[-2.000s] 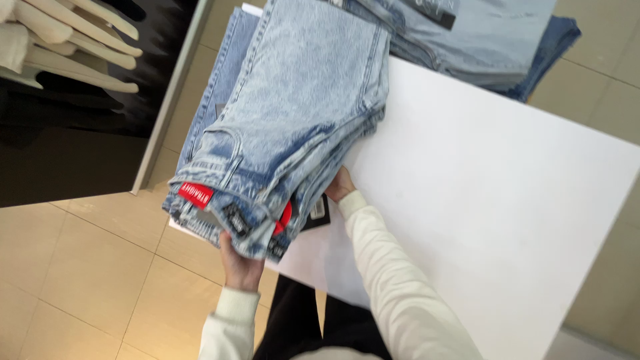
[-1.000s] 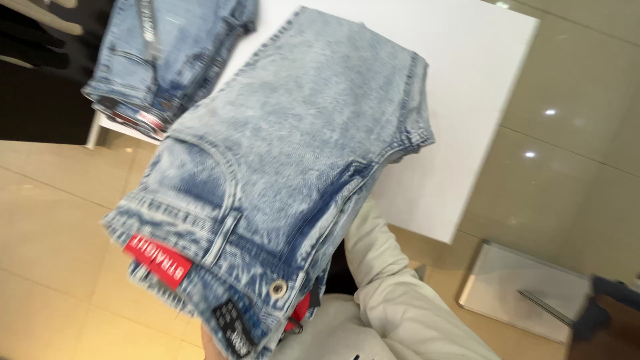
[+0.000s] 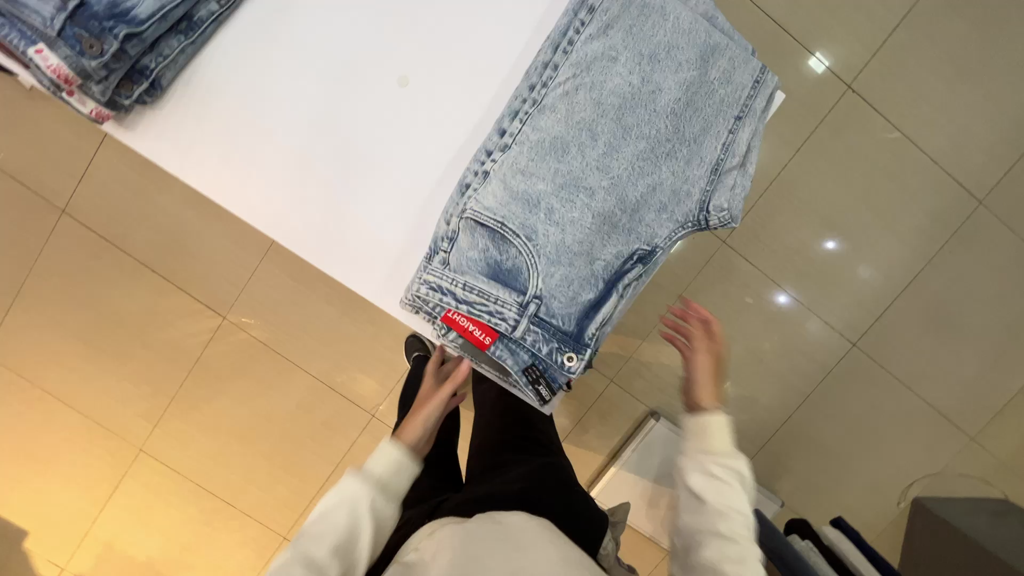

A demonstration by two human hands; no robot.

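Observation:
Light-blue denim jeans (image 3: 608, 152), folded, lie at the right end of a white tabletop, their waistband toward me. A red tag (image 3: 470, 330) and a black label (image 3: 538, 384) show at the waistband beside a metal button. My left hand (image 3: 442, 392) is at the waistband's near edge, fingers spread; whether it touches the denim is unclear, but it grips nothing. My right hand (image 3: 694, 344) hangs in the air to the right of the jeans, apart from them, with its fingers apart and slightly blurred.
Another stack of blue jeans (image 3: 152, 48) lies on the white table (image 3: 320, 120) at upper left. Below right, a low white panel (image 3: 648, 472) stands near the tiled floor, beside dark and light folded garments (image 3: 824, 548) and a grey box (image 3: 960, 536).
The light jeans, held in both hands one and two seconds ago, now rest on the table's right end. Both hands have let go, and the right hand has moved away from the denim.

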